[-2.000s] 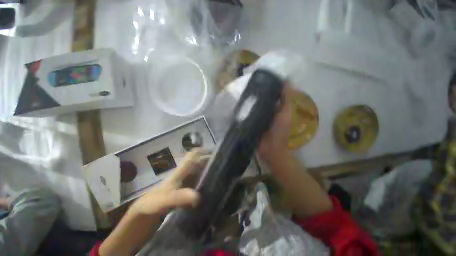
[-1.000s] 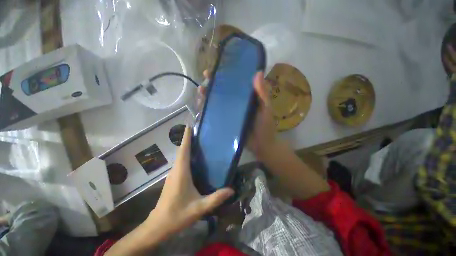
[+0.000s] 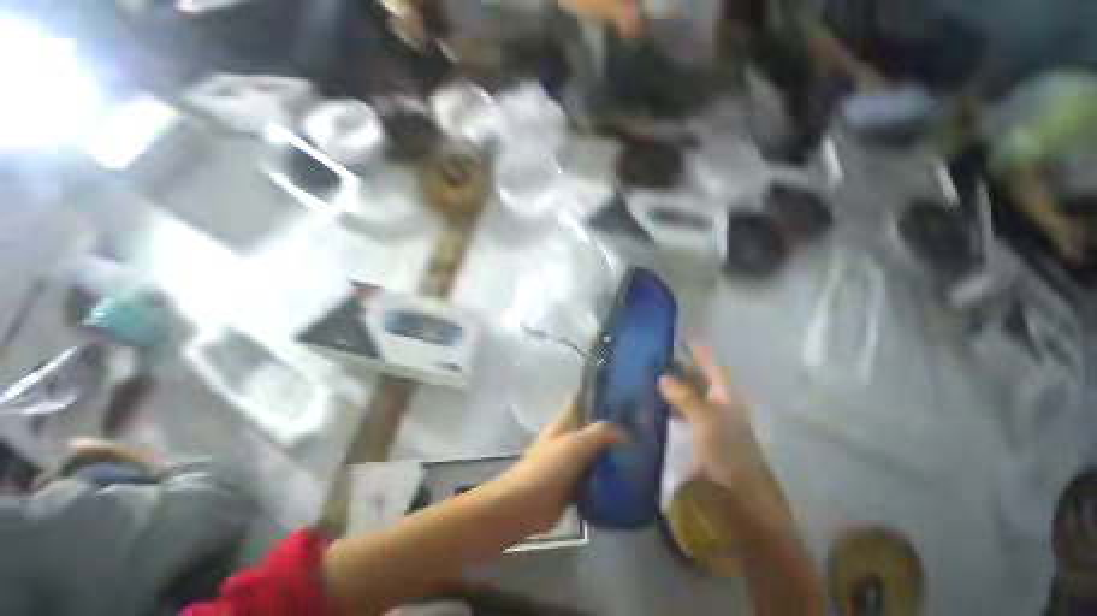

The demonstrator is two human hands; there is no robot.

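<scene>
The mirror dash cam (image 3: 634, 403) is held upright in front of me, its bluish mirror face towards me; the view is blurred. My left hand (image 3: 565, 475) is shut on its left side, thumb over the face. My right hand (image 3: 710, 415) is at its right edge, fingers partly behind it. A thin dark cable shows left of the device. The open box tray (image 3: 387, 496) lies below, partly hidden by my left forearm. The dash cam box (image 3: 415, 337) lies to the left on the table.
Gold base shells lie at the right, one (image 3: 875, 575) near the front edge and one (image 3: 707, 525) behind my right wrist. A white packing frame (image 3: 259, 383) lies at the left. White and dark round parts lie farther back, with several people around the table. A bright light is at upper left.
The view has tilted up and shows more of the table and people. The dash cam turned from its dark back to its mirror face, then stayed in both hands.
</scene>
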